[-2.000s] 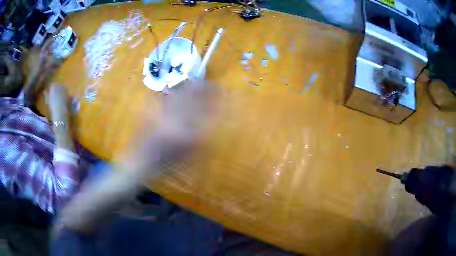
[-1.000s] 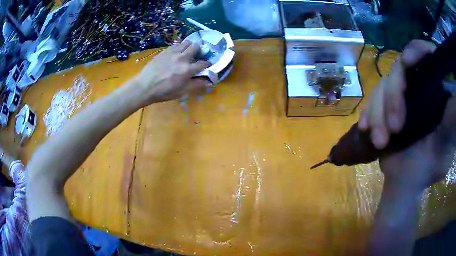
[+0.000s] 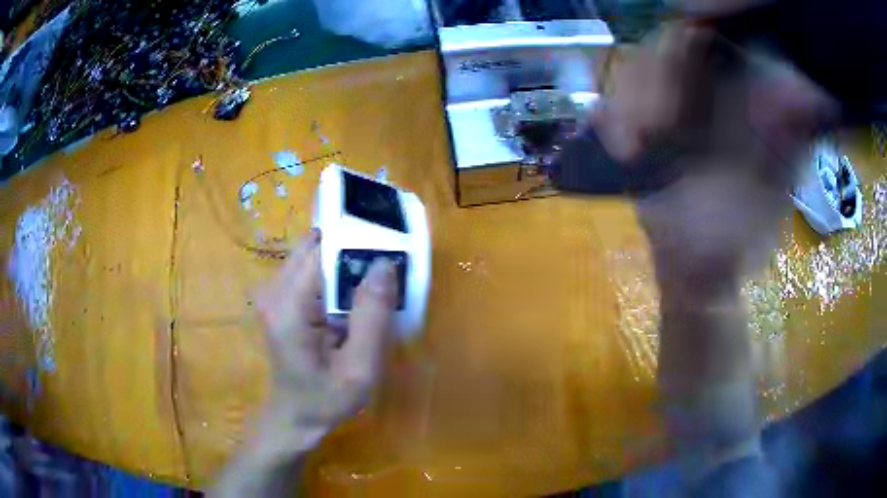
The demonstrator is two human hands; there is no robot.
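My left hand [image 3: 326,340] holds a white camera housing [image 3: 416,253] above the orange table, its face with two black windows turned up. My thumb presses on the lower window, a lens/LED light board [image 3: 352,267] with pale round dots. My right hand [image 3: 671,107] is blurred and grips the black electric screwdriver [image 3: 608,173]. The screwdriver's tip end is at the front of the silver-white screw feeder [image 3: 467,131]; the bit itself cannot be made out.
The orange table [image 3: 525,389] has a loose pale stringy pile [image 3: 41,263] at the left. A dark tangle of cabled modules [image 3: 146,58] lies at the far left. Small bluish bits [image 3: 287,162] lie behind the housing. Another white housing [image 3: 827,199] lies at the right.
My left hand has brought the housing from the far side nearer to me and its windowed face now shows. My right hand has moved the screwdriver up to the screw feeder. The view has shifted right.
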